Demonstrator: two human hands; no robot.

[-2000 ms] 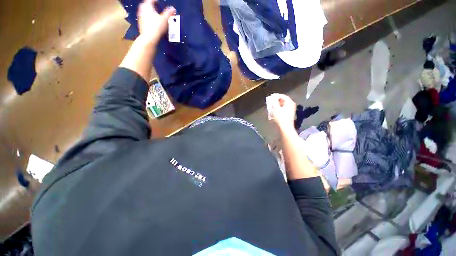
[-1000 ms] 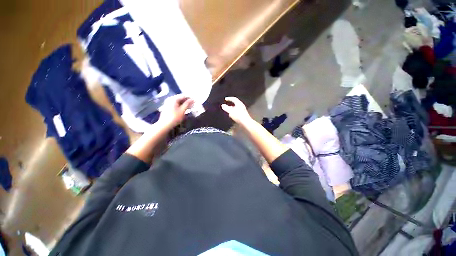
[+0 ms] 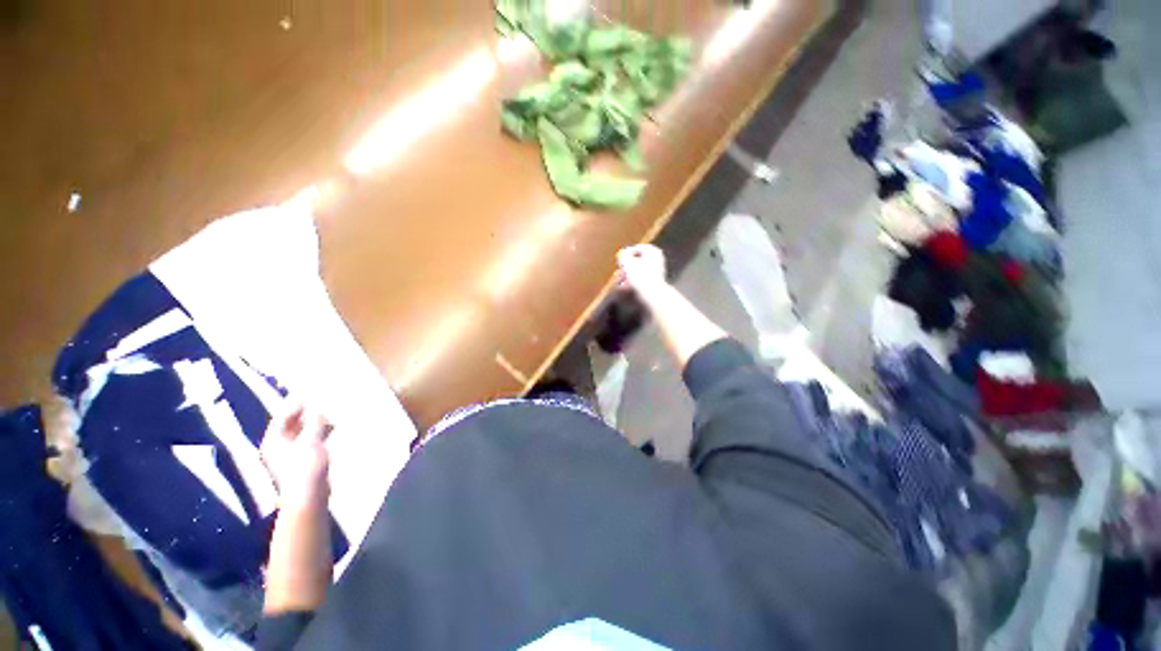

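Note:
A navy stack (image 3: 140, 490) of cut pieces lies at the left of the table, with narrow white paper slips (image 3: 217, 407) on it. A white paper-topped panel stack (image 3: 274, 274) lies along its right side. My left hand (image 3: 295, 448) is over the border of the two, fingers bent and apart, with nothing seen in it. My right hand (image 3: 642, 266) is at the table's front edge with curled fingers; whether it holds something small cannot be told. A loose heap of light-green cloth strips (image 3: 592, 95) lies farther along the table.
The brown table (image 3: 420, 242) ends at a slanting edge. Another navy piece (image 3: 57, 560) lies at the lower left. On the floor are a pale offcut (image 3: 758, 274), striped dark cloth (image 3: 936, 471) and a mixed heap of coloured scraps (image 3: 968, 254).
The view has swung along the table, bringing the green strips in and taking the small box out. My hands have moved apart, the left over the stacks, the right by the table edge.

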